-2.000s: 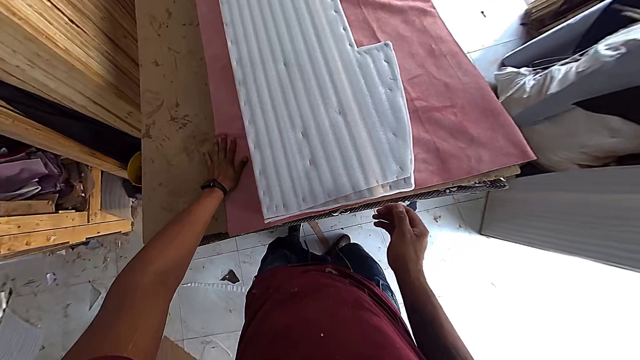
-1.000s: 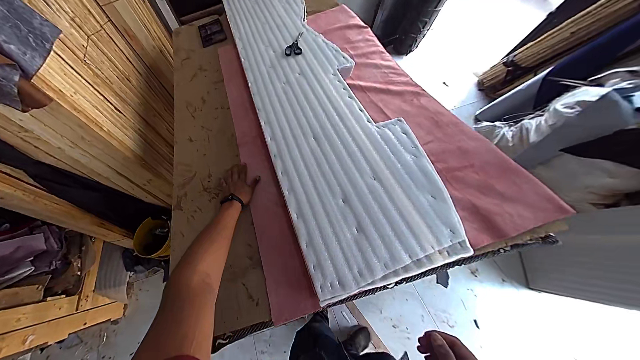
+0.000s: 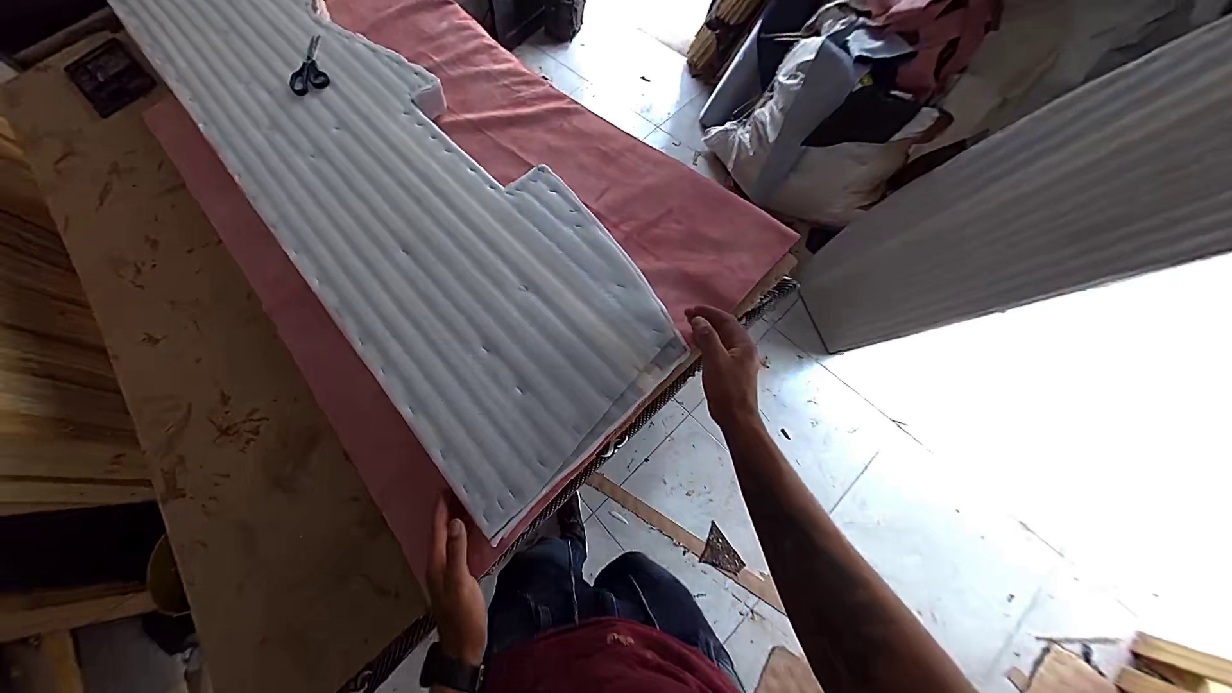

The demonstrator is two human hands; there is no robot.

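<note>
White ribbed padding (image 3: pixel 404 260), cut to a stepped outline, lies on a sheet of reddish-pink material (image 3: pixel 654 192) over the worktable. My left hand (image 3: pixel 455 577) rests at the near edge of the pink sheet, just left of the padding's lowest corner, fingers extended. Beside the padding's right near corner is my right hand (image 3: pixel 724 358), its fingers bent near the pink sheet's edge; whether they pinch it cannot be told. Black-handled scissors (image 3: pixel 309 75) lie on the padding toward the far end.
The brown tabletop (image 3: pixel 221 404) shows on the left, with a dark tray-like item (image 3: pixel 110 77) at its far end. Stacked wood (image 3: pixel 58 366) stands left of it. Bundled fabric and sacks (image 3: pixel 818 125) and a large pale panel (image 3: pixel 1020 192) are at right. Scraps litter the tiled floor (image 3: pixel 847 539).
My left hand has moved from farther up the pink sheet's left side to its near edge. My right hand, away from the table a second ago, is now at the right near corner. The view has turned.
</note>
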